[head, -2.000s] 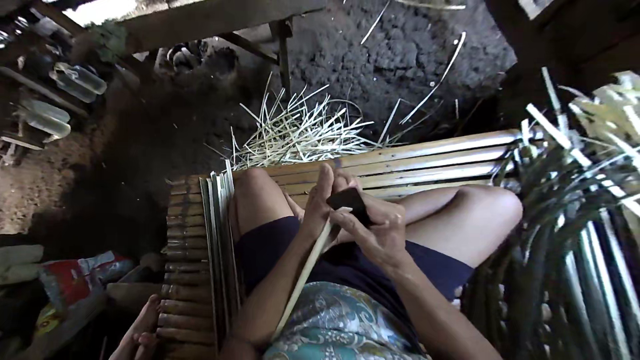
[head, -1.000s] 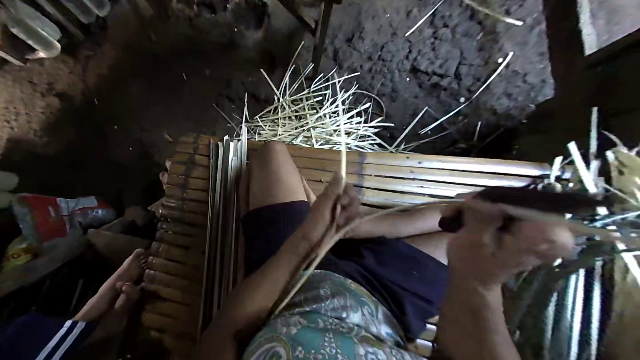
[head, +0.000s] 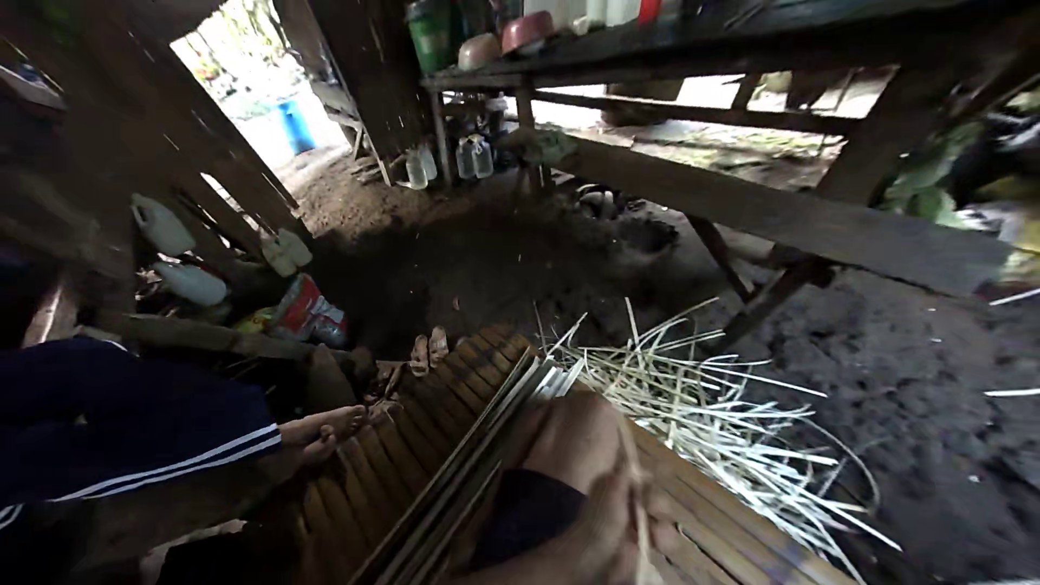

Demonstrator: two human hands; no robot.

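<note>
My left hand (head: 613, 516), blurred by motion, is low in the view, just past my bent knee (head: 581, 431) and dark shorts (head: 528, 516). A pale plant strip (head: 640, 520) runs upright at its fingers and seems held in them; the exact grip is blurred. My right hand is out of view. Beside my leg, a bundle of long flat strips (head: 479, 455) lies on the bamboo slat platform (head: 398, 463). A loose heap of thin pale strips (head: 731, 414) lies on the ground along the platform's far edge.
Another person's bare foot (head: 333, 426) and dark striped trousers (head: 146, 422) are at the left. Sandals (head: 429, 351) stand beyond the platform. Plastic jugs (head: 191, 283) and a red-and-white bag (head: 305, 313) lie at left. A wooden bench (head: 756, 203) crosses the upper right.
The view has swung far to the left. My right hand, at my lap and then out to the right with a dark object, has left the view.
</note>
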